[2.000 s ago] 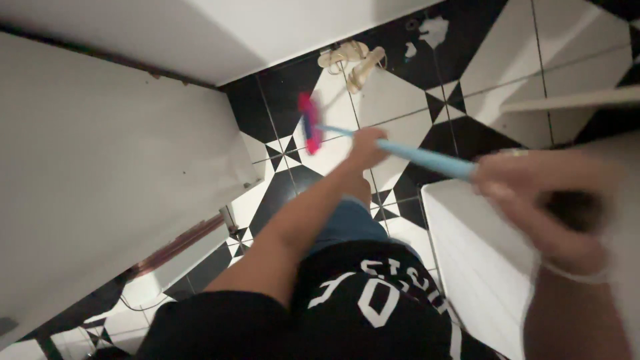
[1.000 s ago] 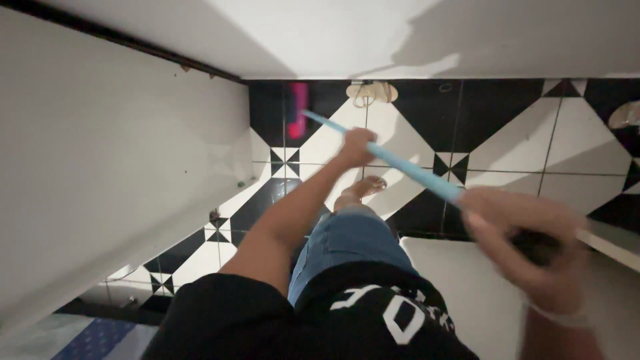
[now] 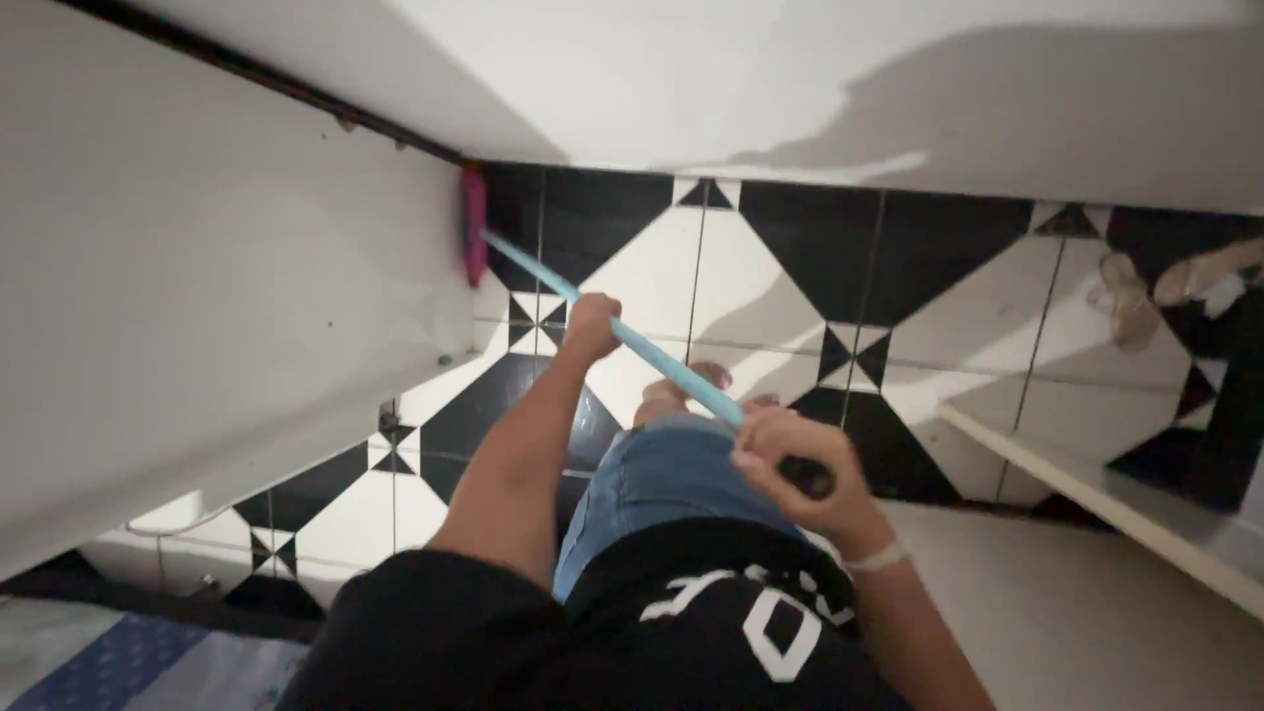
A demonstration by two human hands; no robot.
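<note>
A broom with a light blue handle (image 3: 671, 367) runs slantwise across the view. Its pink head (image 3: 475, 227) lies at the floor corner, against the base of the white panel at the left. My left hand (image 3: 593, 326) grips the handle partway down, nearer the head. Around the upper end of the handle, in front of my denim shorts, my right hand (image 3: 802, 464) is closed. Black and white tiles (image 3: 652, 267) lie under the broom.
A white wall (image 3: 691, 89) borders the floor at the top. The white panel (image 3: 227, 247) stands at the left. Sandals (image 3: 1126, 301) lie on the tiles at the right, near a pale-edged board (image 3: 1096, 504). A blue patterned cloth (image 3: 118, 657) is at the lower left.
The broom head has moved left, from beside the sandals into the corner by the panel. Both hands have kept hold of the handle. The view has shifted.
</note>
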